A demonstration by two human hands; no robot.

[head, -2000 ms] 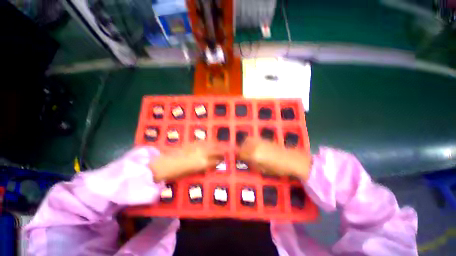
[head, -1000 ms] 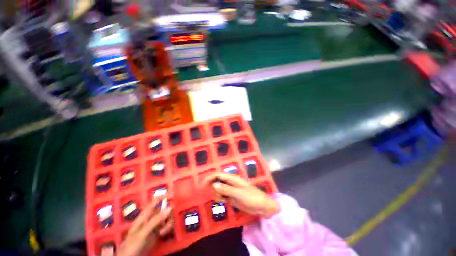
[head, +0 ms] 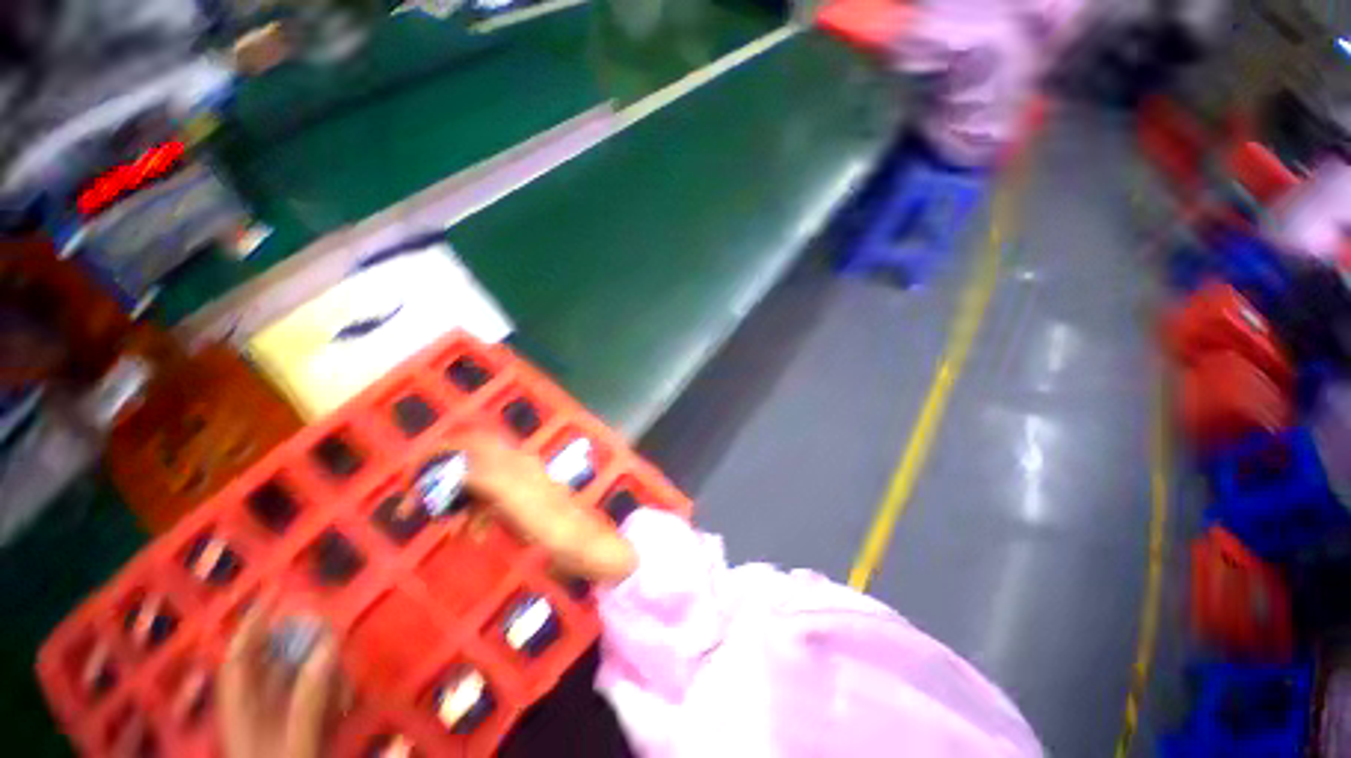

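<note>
The red-orange pocket tray [head: 388, 566] lies tilted in view at the lower left, with dark and lit watch units in many pockets. Some pockets near its middle are empty. My right hand [head: 541, 511] is over the tray's right part, its fingertips on a watch unit [head: 442, 483] with a bright face, held at the tray's second row. My left hand [head: 270, 696] is over the lower left part, cut off by the bottom edge, with a greyish watch unit [head: 295, 640] between its fingers. Both hands are blurred.
The orange fixture base [head: 200, 430] stands behind the tray at left. Papers [head: 378, 329] with a dark object on them lie beside it. A grey supply [head: 156, 222] shows red digits. Blue stools [head: 911, 222], a person in pink [head: 971, 74] and a yellow-lined floor are at right.
The view has swung right, so the tray and fixture sit further left and tilted. My right hand now has a bright-faced watch unit at its fingertips. More aisle and stools show.
</note>
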